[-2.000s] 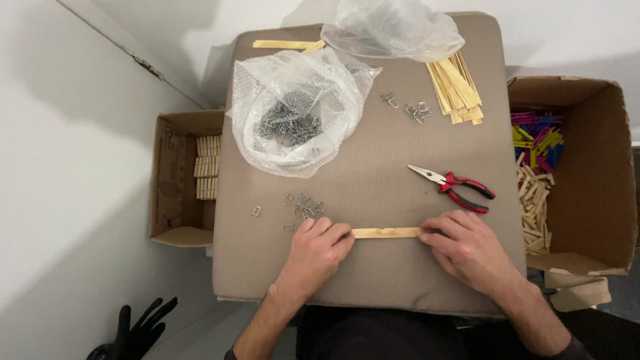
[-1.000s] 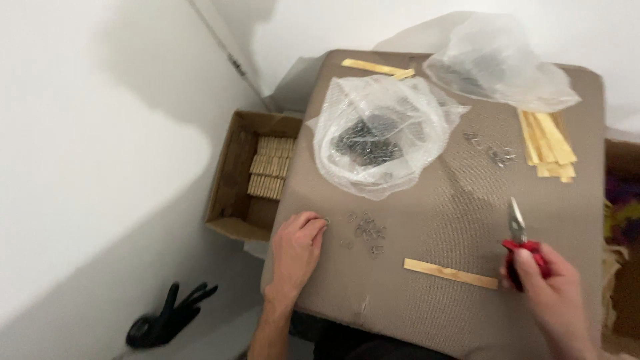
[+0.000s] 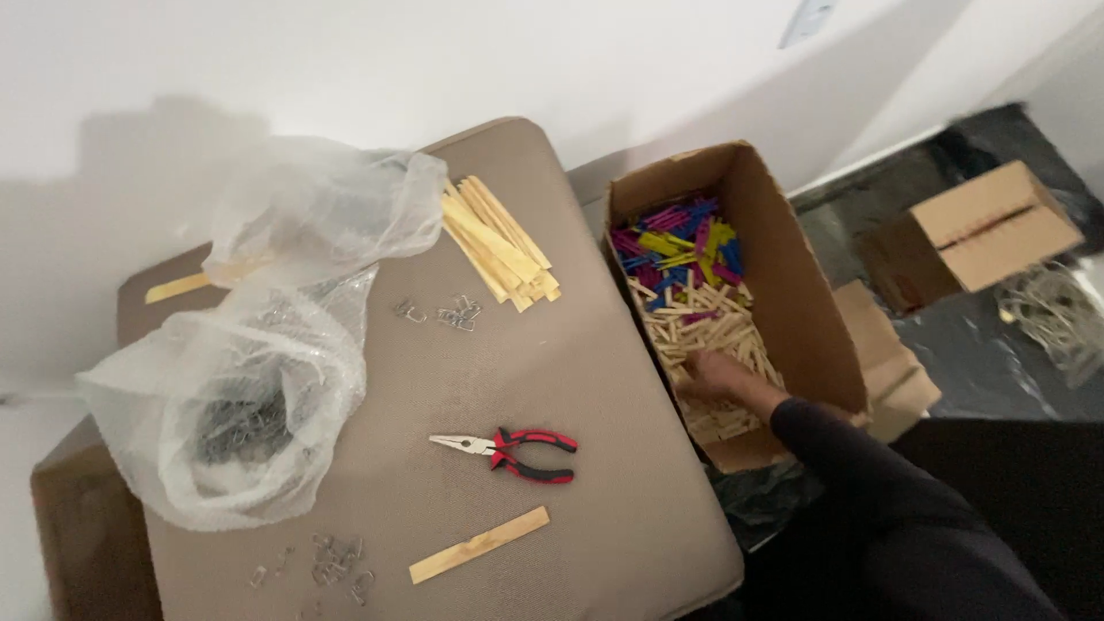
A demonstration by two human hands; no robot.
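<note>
My right hand point(image 3: 723, 379) reaches into a cardboard box point(image 3: 798, 302) right of the padded surface, among small wooden clothespin pieces point(image 3: 733, 332); whether it grips any is hidden. My left hand is out of view. On the padded surface point(image 3: 630, 517) lie red-and-black needle-nose pliers point(image 3: 496, 448), with a single flat wooden strip point(image 3: 479, 545) below them. Small metal springs point(image 3: 336, 561) are scattered at the lower left, and more metal springs point(image 3: 457, 312) lie near a stack of wooden strips point(image 3: 500, 250). An open plastic bag point(image 3: 336, 388) holds a dark heap of metal pieces.
Colored plastic pieces point(image 3: 681, 237) fill the box's far end. A second clear plastic bag point(image 3: 319, 207) lies at the surface's back, over another wooden strip point(image 3: 177, 286). A cardboard box point(image 3: 82, 517) stands at left. Beyond, right, are a smaller carton point(image 3: 996, 224) and tangled cord point(image 3: 1052, 319).
My right hand has let go of the pliers, which lie on the padded surface, and has moved right into the box. My left hand has left the view. The view has swung right.
</note>
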